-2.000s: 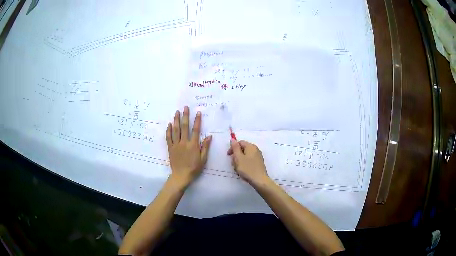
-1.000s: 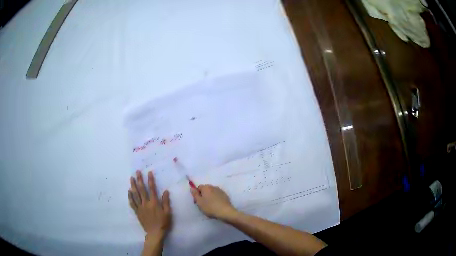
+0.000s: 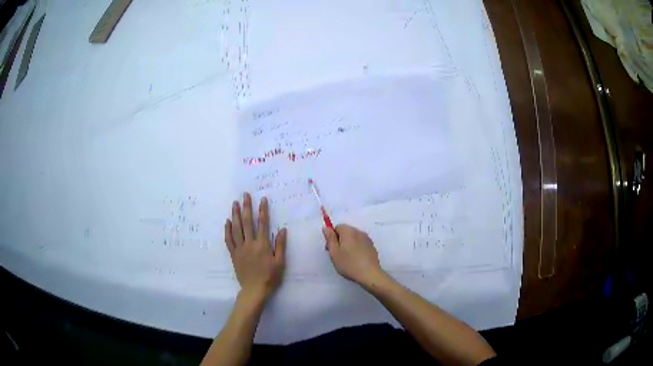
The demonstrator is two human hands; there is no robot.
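Observation:
A white note sheet with blue and red handwriting lies on the large white paper marker. My left hand lies flat, palm down and fingers spread, at the note sheet's lower left edge. It holds nothing. My right hand holds a red and white pen just below the sheet. The pen's tip points up and left at the sheet, under the red writing. Whether the tip touches the paper, I cannot tell.
Grey-brown flat strips lie on the marker at the upper left. A clear strip lies on the brown table to the right, beside a metal rail. Cream cloth is beyond the rail. A dark floor shows at lower left.
The view has shifted between frames, so the sheet and hands sit elsewhere in the picture. My left hand stays flat at the sheet's lower left. My right hand still holds the pen.

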